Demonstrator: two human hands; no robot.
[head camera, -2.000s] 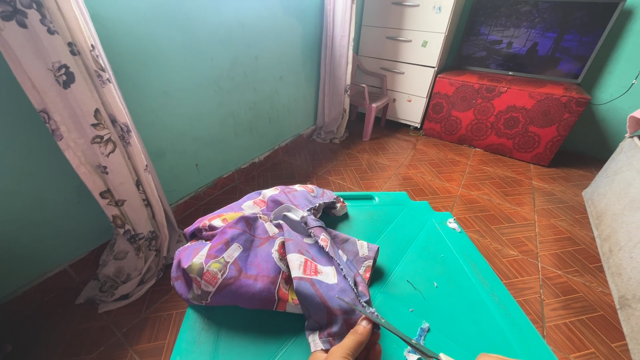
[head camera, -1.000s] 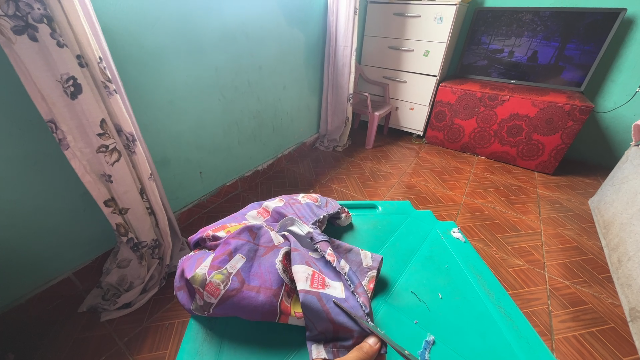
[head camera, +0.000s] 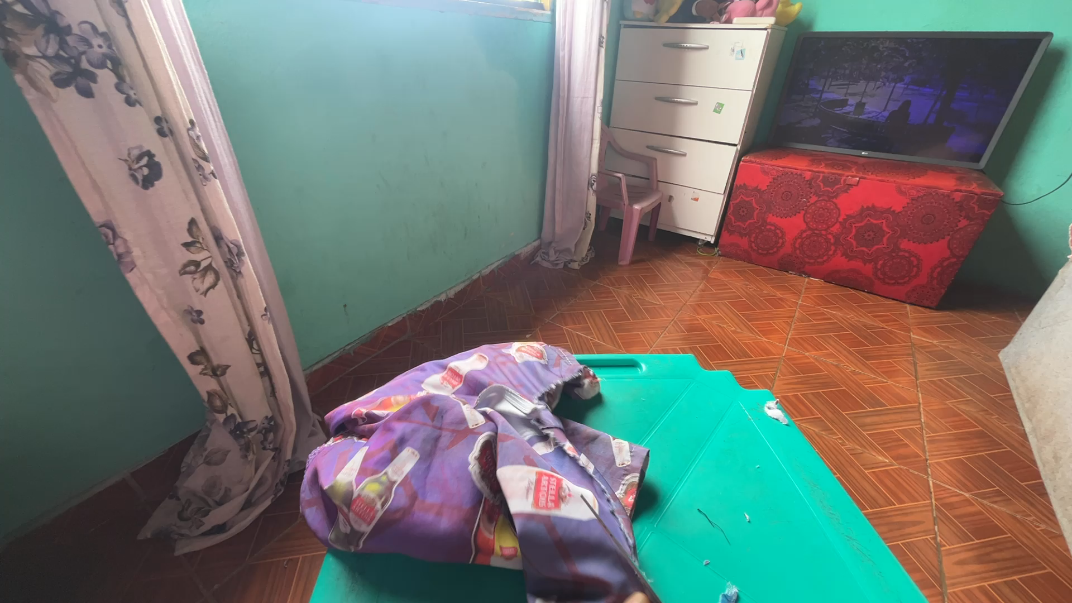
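A purple printed fabric piece (head camera: 419, 452) lies bunched on a green plastic table (head camera: 712, 452), one part hanging toward the bottom edge. A thin dark blade, seemingly of scissors (head camera: 618, 540), lies along the fabric's lower right part; its handles are out of frame. Just a fingertip, apparently of my left hand (head camera: 638, 597), shows at the bottom edge beside the fabric and blade; its grip is hidden. My right hand is out of view. Loose threads (head camera: 713, 523) and a small blue-white scrap (head camera: 729, 594) lie right of the fabric.
A white scrap (head camera: 776, 412) sits at the table's right edge. Floral curtains (head camera: 209, 276) hang at left. Beyond are a pink plastic chair (head camera: 632, 197), a white chest of drawers (head camera: 682, 109), and a television (head camera: 909, 96) on a red patterned box (head camera: 863, 222).
My left hand, whose thumb was on the fabric's lower edge, has moved down almost out of view. The right hand, partly seen two seconds ago at the bottom, is out of frame.
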